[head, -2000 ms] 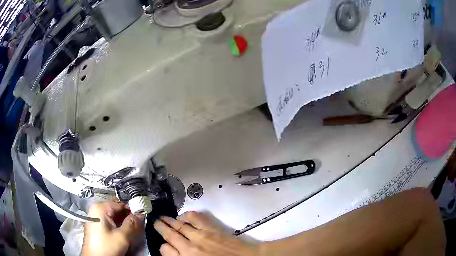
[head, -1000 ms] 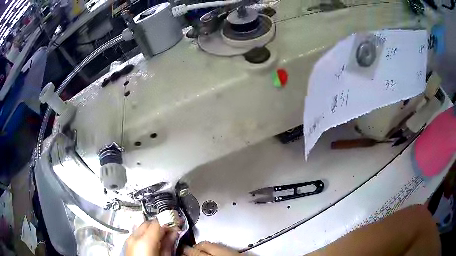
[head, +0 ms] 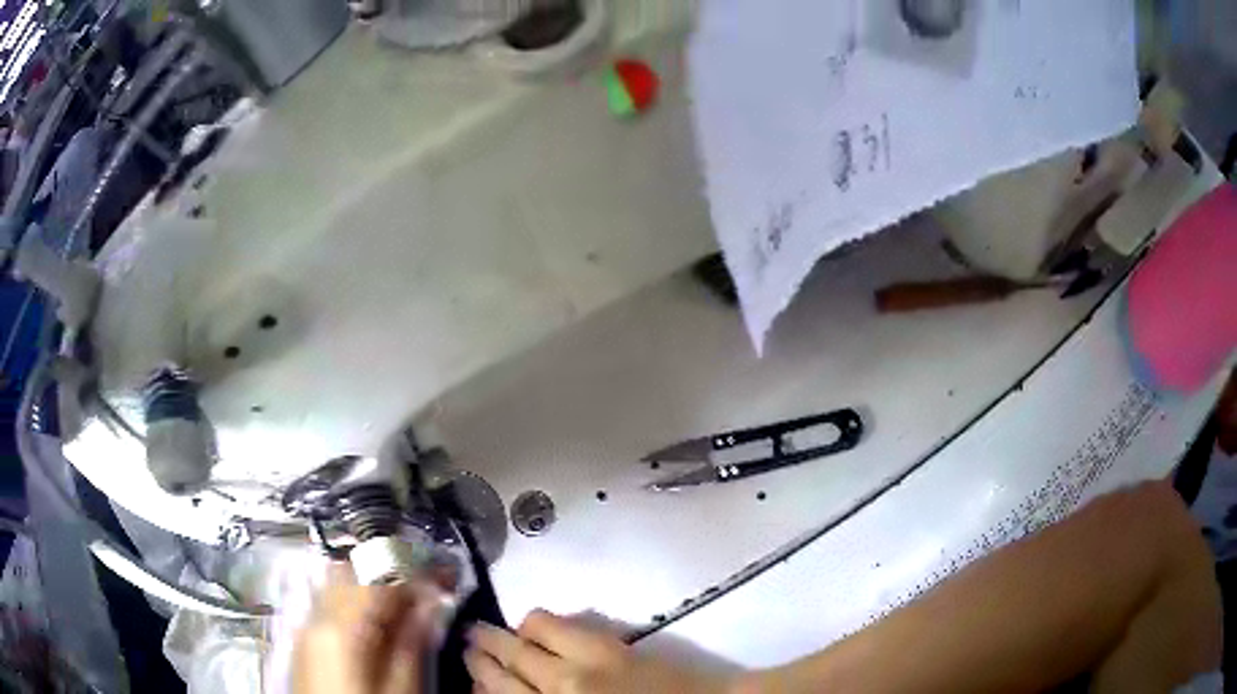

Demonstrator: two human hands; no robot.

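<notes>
A black garment piece [head: 471,622] lies under the needle area of the sewing machine and runs down to the bottom edge. My left hand [head: 364,635] is blurred, just below the pale tension knob [head: 379,560], with its fingers closed on the cloth's left side. My right hand [head: 550,656] lies low at the cloth's right edge, fingertips touching it; its thumb is hidden and its grip is unclear. Both hands are cut off by the bottom edge. White cloth [head: 217,651] shows left of my left hand. The presser foot and needle are hidden.
Black thread snips [head: 787,443] lie on the machine bed, right of the round metal disc [head: 533,511]. A handwritten paper [head: 868,163] hangs over the machine head, with a brown-handled tool [head: 946,293] below it. A pink pad [head: 1194,292] is at the right edge. A curved whitish arm [head: 170,583] is at left.
The view swung right and down, then back. My left hand moved from beside the cloth to the knob and cloth. My right hand, low and mostly cut off one second ago, shows more again.
</notes>
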